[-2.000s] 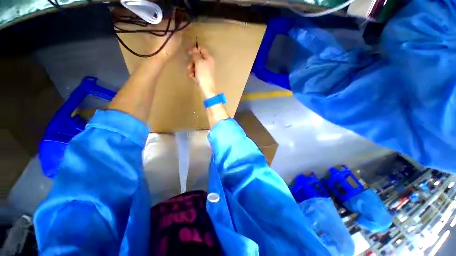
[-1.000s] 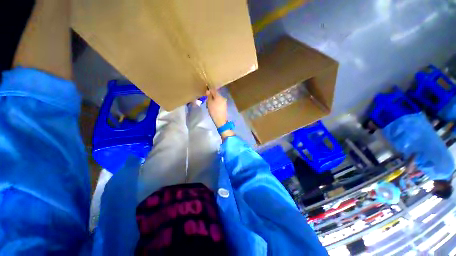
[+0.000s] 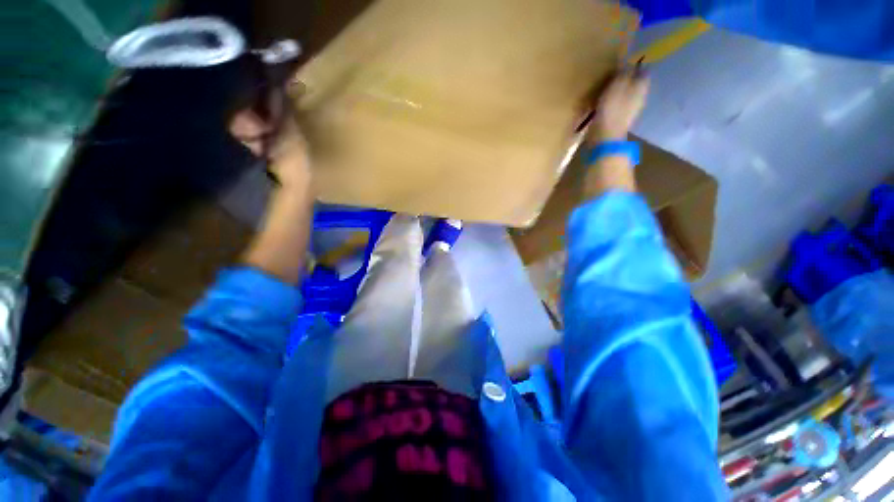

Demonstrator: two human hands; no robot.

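A brown cardboard carton (image 3: 451, 108) fills the upper middle, above the wearer's legs, with a seam of shiny tape across its face. My left hand (image 3: 279, 137) grips its left side; the fingers are blurred and partly in shadow. My right hand (image 3: 620, 106), with a blue wristband, holds its right edge. A small dark tip shows at the right fingers; I cannot tell what it is.
An open carton (image 3: 676, 201) stands on the floor at right, behind my right forearm. More brown cardboard (image 3: 108, 324) is at lower left. A blue stool (image 3: 333, 284) is beside the legs. A white looped cable (image 3: 176, 41) lies at the dark bench edge.
My right hand has moved from the tape seam at the carton's lower edge up to its right edge. My left hand has come into view on the left side. The carton has turned and shifted right.
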